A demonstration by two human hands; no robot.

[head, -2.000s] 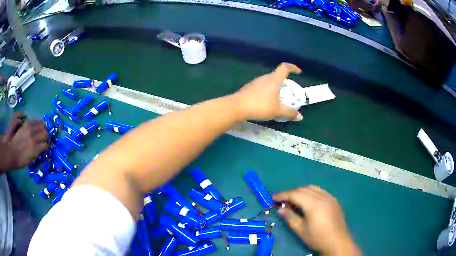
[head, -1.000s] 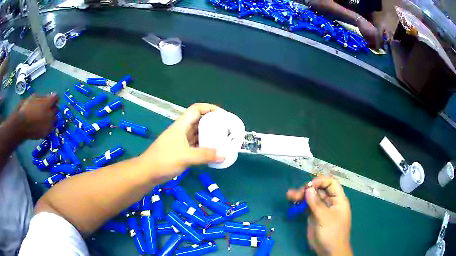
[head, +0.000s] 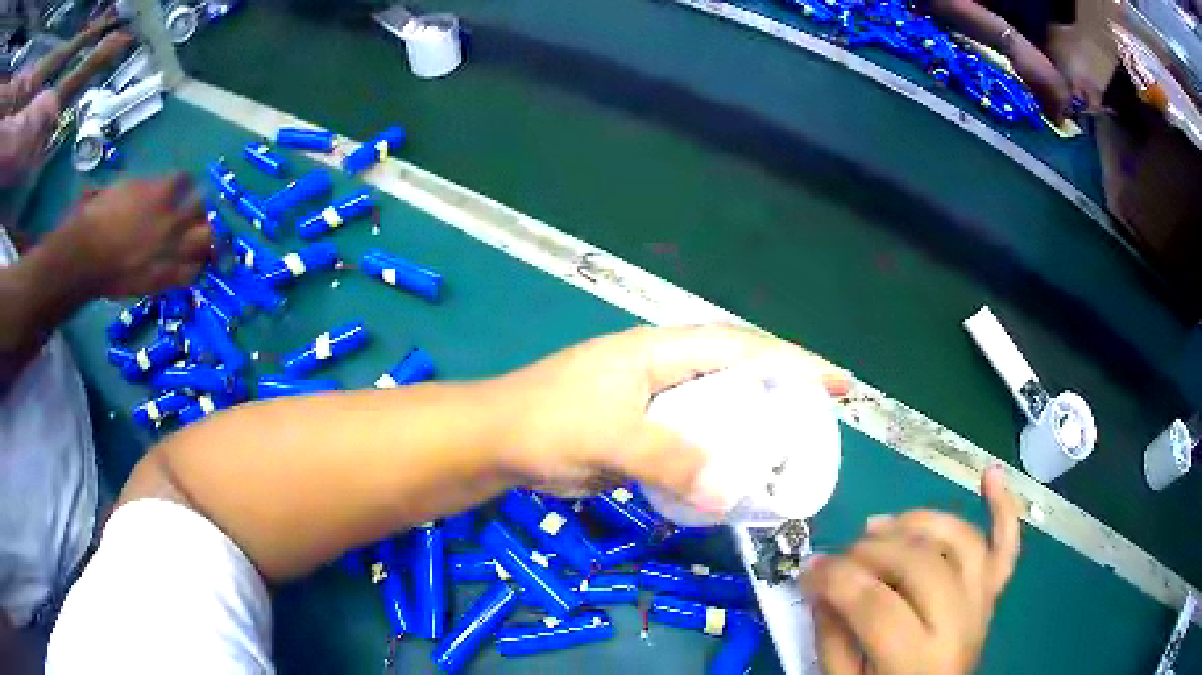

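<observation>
My left hand [head: 633, 409] holds the white round cup of a unit body [head: 771, 448] above the bench, near the metal edge strip. Its pale strip handle [head: 783, 620] points down toward the bottom of the picture. A small circuit board [head: 780, 547] shows where the strip meets the cup. My right hand [head: 916, 593] is beside the board and handle, back of the hand up, one finger raised. Its fingertips are partly hidden, and no battery shows in it. Blue batteries [head: 527, 567] lie in a heap below my left forearm.
More batteries [head: 323, 346] are heaped at left beside another person's hand [head: 145, 235]. White units stand on the dark green belt at right [head: 1058, 435] and far left [head: 432, 46]. The whitish edge strip [head: 620, 284] crosses diagonally. Another person's arm is at top right.
My left hand brought the unit off the belt, then right and lower; its handle turned from rightward to downward. My right hand moved to the board; the battery seen in it is no longer visible.
</observation>
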